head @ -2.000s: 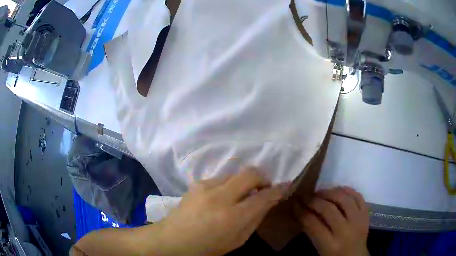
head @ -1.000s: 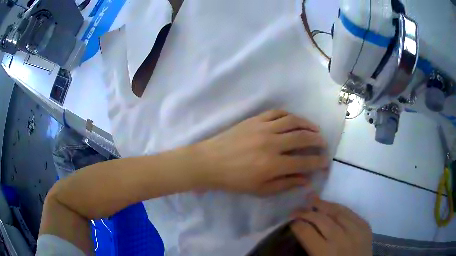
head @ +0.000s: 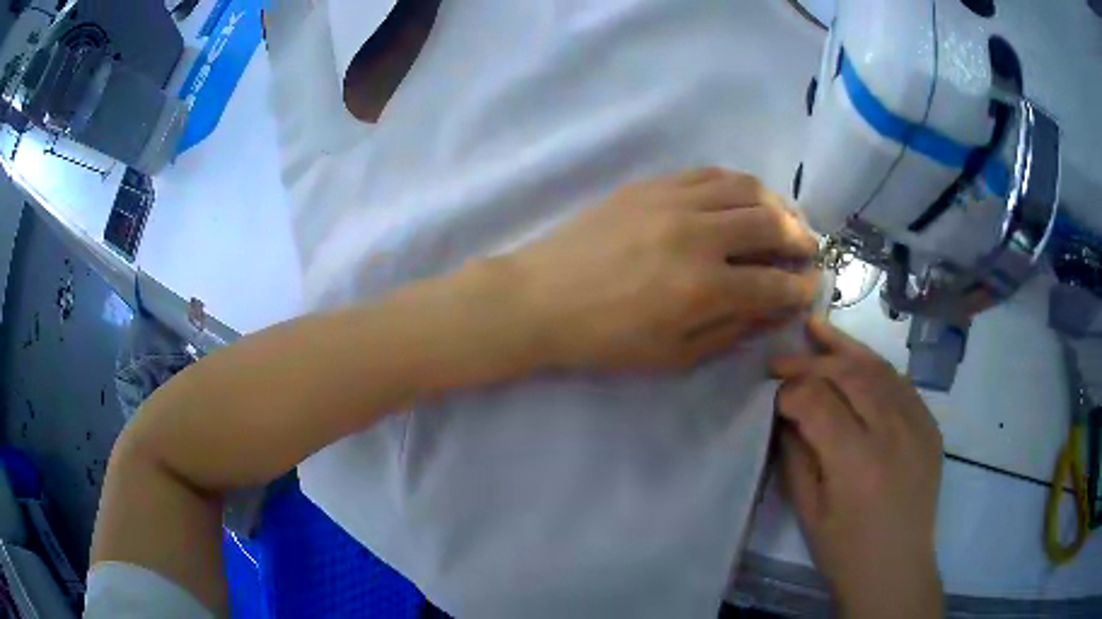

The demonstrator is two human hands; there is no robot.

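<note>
A large garment panel [head: 580, 484], white side up, covers the machine table and hangs over its front edge. Its right edge runs to the presser foot [head: 831, 256] under the white machine head [head: 906, 121]. My left hand [head: 695, 272] lies flat on the panel, its fingertips just left of the foot; it grips nothing that I can see. My right hand [head: 852, 435] pinches the panel's edge between thumb and fingers just below the foot. The needle tip is hidden. A brown area [head: 389, 67] shows beside a curved panel edge at the top.
Snips with a yellow handle [head: 1067, 496] lie at the far right on the table [head: 997, 423]. A second machine [head: 103, 91] stands at the upper left. A blue crate [head: 320, 562] is below the table's front edge, with grey cloth beside it.
The panel has moved up toward the machine head. My left hand has slid up and right over it to the foot. My right hand has moved up along the edge, close below the foot.
</note>
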